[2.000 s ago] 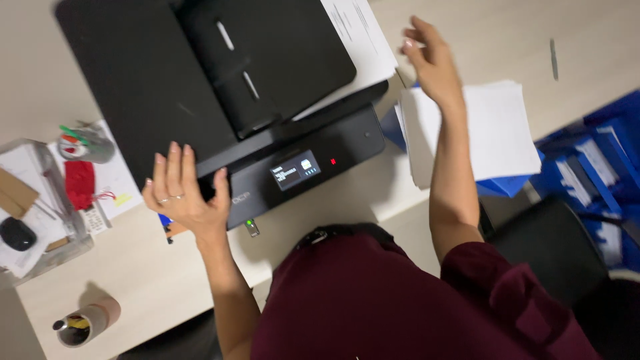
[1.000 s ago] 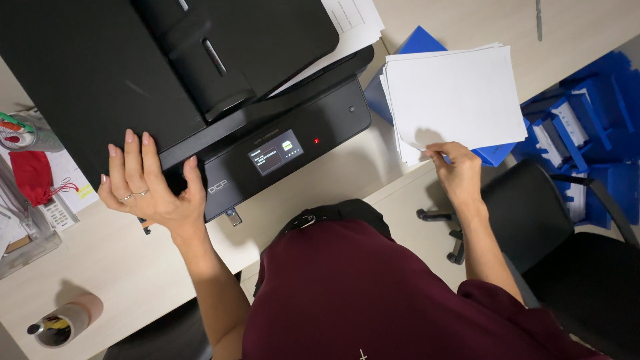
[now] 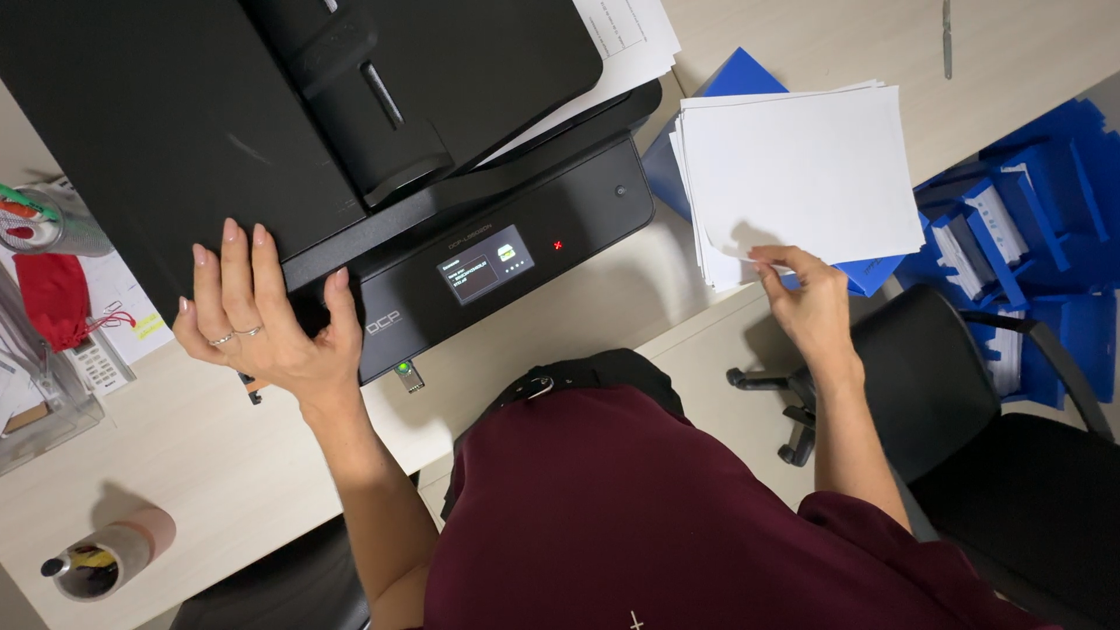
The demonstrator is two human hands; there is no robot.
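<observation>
A large black multifunction printer [image 3: 289, 131] has a lit display [image 3: 486, 262] and a red-lit mark on its front panel. My left hand [image 3: 262, 315] lies with spread fingers on the printer's front left edge, holding nothing. A USB stick [image 3: 409, 376] with a green light sticks out of the front beside it. To the right, a stack of white paper sheets [image 3: 796, 175] rests on a blue box or folder [image 3: 739, 74]. My right hand [image 3: 809, 302] pinches the near edge of the sheets between thumb and fingertips. Printed sheets [image 3: 626, 44] stick out from under the printer's upper tray.
Far left are a mesh pen cup [image 3: 66, 227], a red pouch [image 3: 54, 297], a calculator [image 3: 101, 366] and a clear tray [image 3: 52, 429]. A pen holder [image 3: 109, 551] stands near left. Right are blue bins [image 3: 1041, 262] and a black office chair [image 3: 927, 376]; a thin metal tool [image 3: 947, 39] lies at the back.
My right hand was raised above the desk near the paper stack; it came down to the stack's near edge and now pinches it. My left hand has stayed on the printer.
</observation>
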